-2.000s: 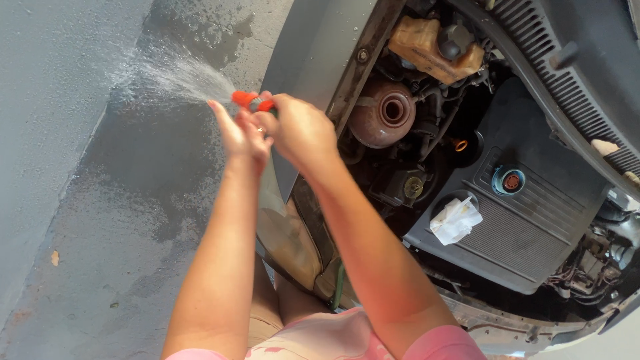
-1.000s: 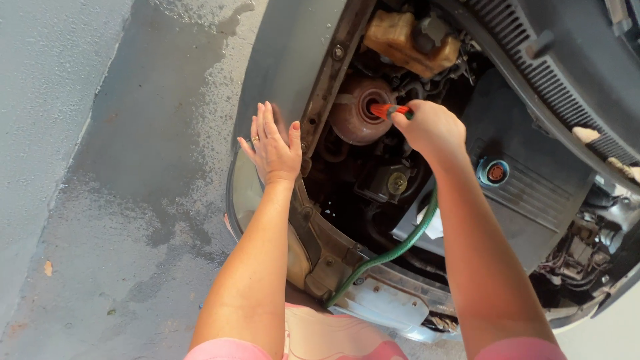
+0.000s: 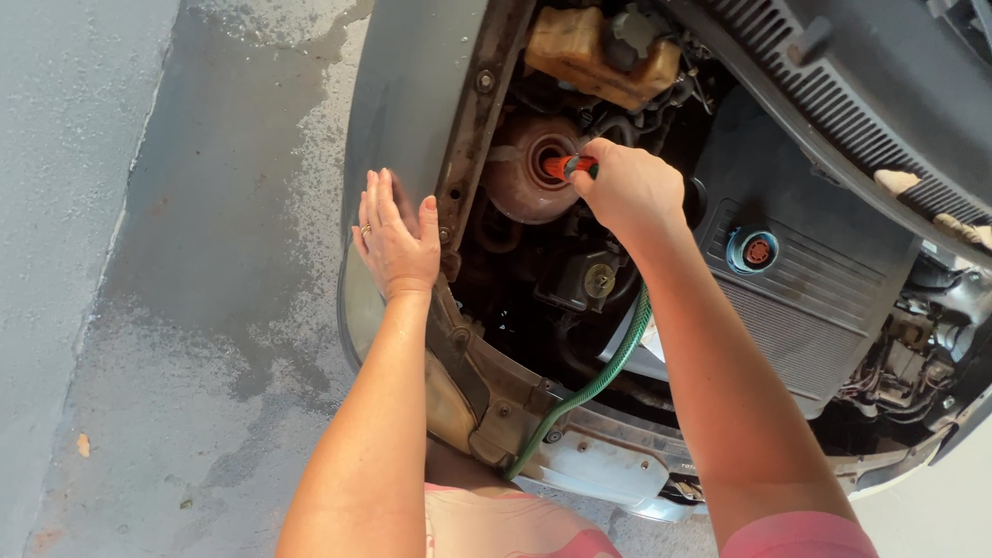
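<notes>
My right hand grips an orange and black hose nozzle, whose orange tip sits in the open neck of the round coolant expansion tank. From the hand a green garden hose runs down over the front edge of the engine bay. My left hand lies flat, fingers apart, on the car's grey fender. A blue cap with an orange-red centre rests upside down on the black engine cover. Whether water flows into the tank cannot be seen.
A yellowed plastic reservoir is beyond the tank. Gloves lie on the cowl grille at right. A white cloth or paper is partly hidden behind my right forearm. Wet concrete floor and a grey wall are at left.
Two seconds ago both hands were together at the nozzle, spraying water toward the floor and wall. The nozzle has moved right into the tank neck, and my left hand has settled on the fender.
</notes>
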